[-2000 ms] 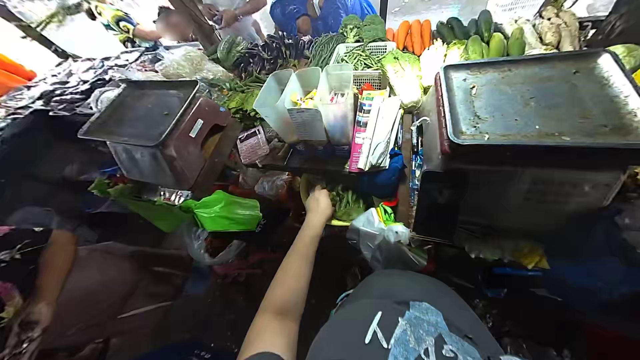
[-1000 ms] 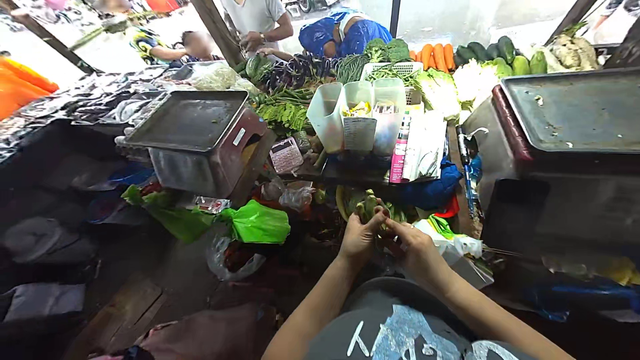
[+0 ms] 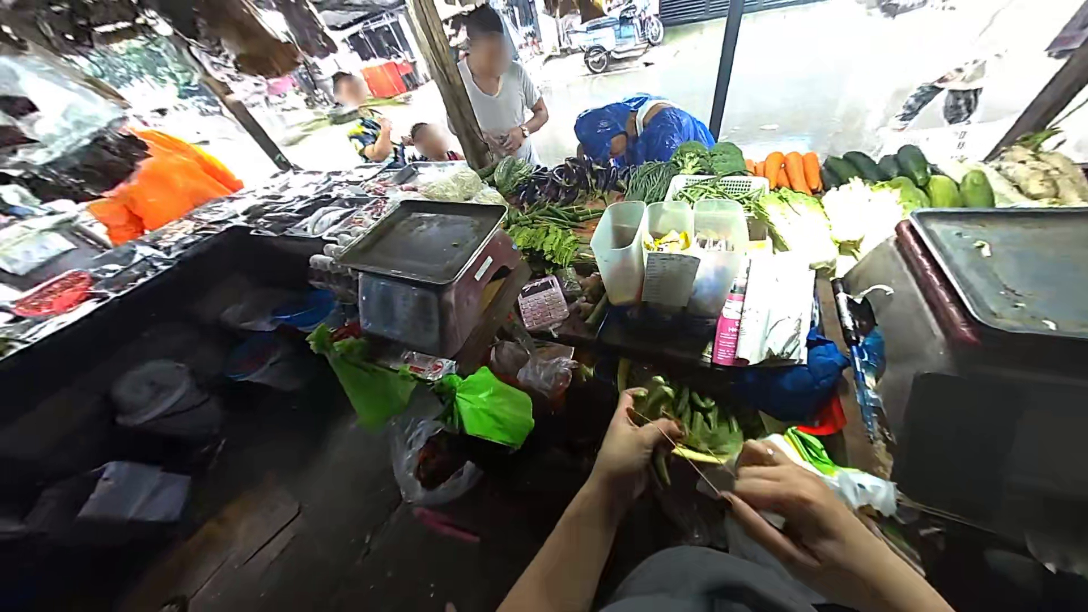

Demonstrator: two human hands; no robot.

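A thin rubber band or string (image 3: 693, 463) is stretched between my two hands. My left hand (image 3: 633, 446) grips one end and also seems to hold a few green vegetables, okra or similar, partly hidden by its fingers. The other end is pinched in the fingers of my right hand (image 3: 782, 497). Just beyond the hands lies a pile of green pods (image 3: 693, 416), in what looks like a shallow container with a pale rim. A white and green plastic bag (image 3: 858, 489) is right of my right hand.
A weighing scale with a metal tray (image 3: 429, 242) stands left, another tray (image 3: 1011, 263) right. Plastic containers (image 3: 619, 246), a pink calculator (image 3: 542, 304) and a green plastic bag (image 3: 489, 408) are nearby. Carrots (image 3: 795, 172) and eggplants (image 3: 565, 183) lie behind. People stand beyond the stall.
Two seconds ago one hand reached to the greens; a second ago both hands were together around green vegetables. Now they are apart with the thin band between them. The view has tilted up.
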